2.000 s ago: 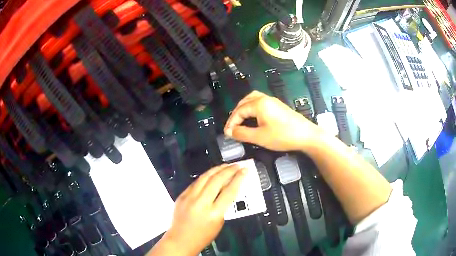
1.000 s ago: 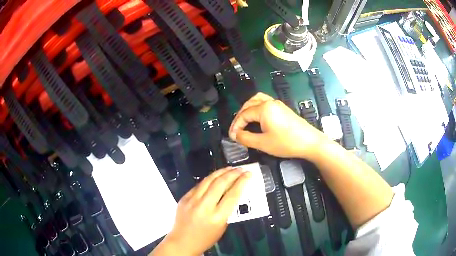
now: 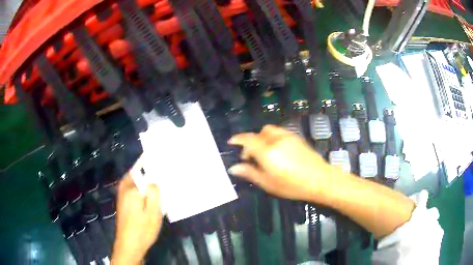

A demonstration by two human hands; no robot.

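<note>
Black smartwatches lie in rows; several at the right bear pale grey films with faint lines, such as one watch (image 3: 320,127). A plain white backing sheet (image 3: 189,165) lies over watches in the middle. My left hand (image 3: 136,220), at the lower left, grips a white label card (image 3: 140,173) at the sheet's left edge; most of the card is hidden. My right hand (image 3: 282,161) is right of the sheet, palm down above dark watches, thumb and index finger apart, with nothing visible between them. The watch faces beneath it are partly hidden.
Red watch trays (image 3: 57,52) with hanging black straps (image 3: 148,41) fill the top left. A bottle with a yellow ring (image 3: 358,45) stands near a metal post (image 3: 404,26). Papers (image 3: 415,129) and a calculator (image 3: 450,90) lie at the right.
The view has shifted left. My left hand has moved left with the card, beside the large sheet. My right hand has moved left and its pinched fingers have parted.
</note>
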